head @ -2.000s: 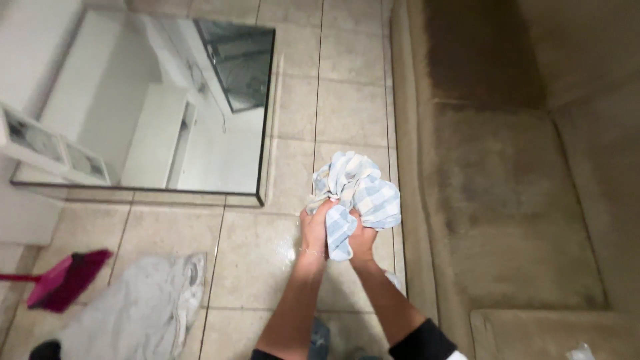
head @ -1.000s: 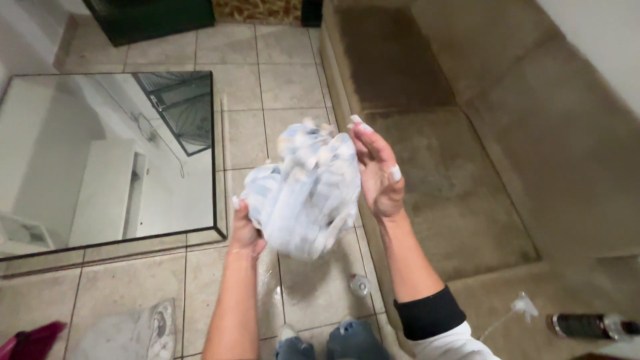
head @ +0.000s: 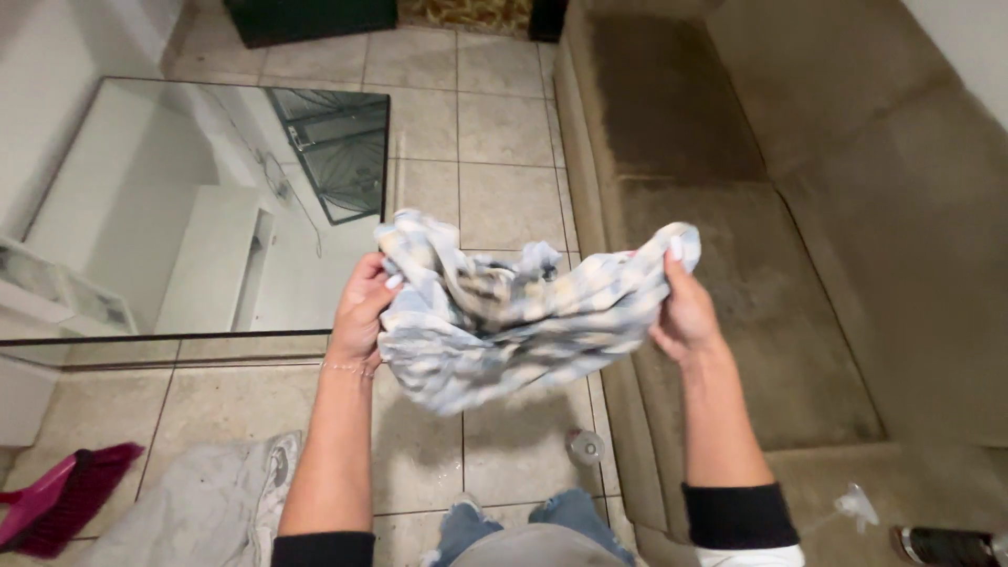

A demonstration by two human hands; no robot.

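A blue, white and cream checked cloth (head: 520, 323) is stretched between my hands in the middle of the head view, its centre sagging in folds with darker patches. My left hand (head: 364, 309) grips its left side, thumb on top, near the corner of the mirror. At the cloth's upper right end, my right hand (head: 687, 303) pinches the fabric between thumb and fingers, in front of the sofa. Parts of the cloth are blurred, and some fingers are hidden behind it.
A large dark-framed mirror or glass-topped surface (head: 228, 213) is at left. A brown sofa (head: 724, 315) runs along the right, with a spray nozzle (head: 857, 504) and a dark bottle (head: 949, 545). On the tiles are a clear container (head: 585, 447), a grey cloth (head: 189, 504) and a magenta broom head (head: 75, 496).
The cloth was bunched between my hands in both earlier frames. Now my hands are farther apart and it is spread wider between them.
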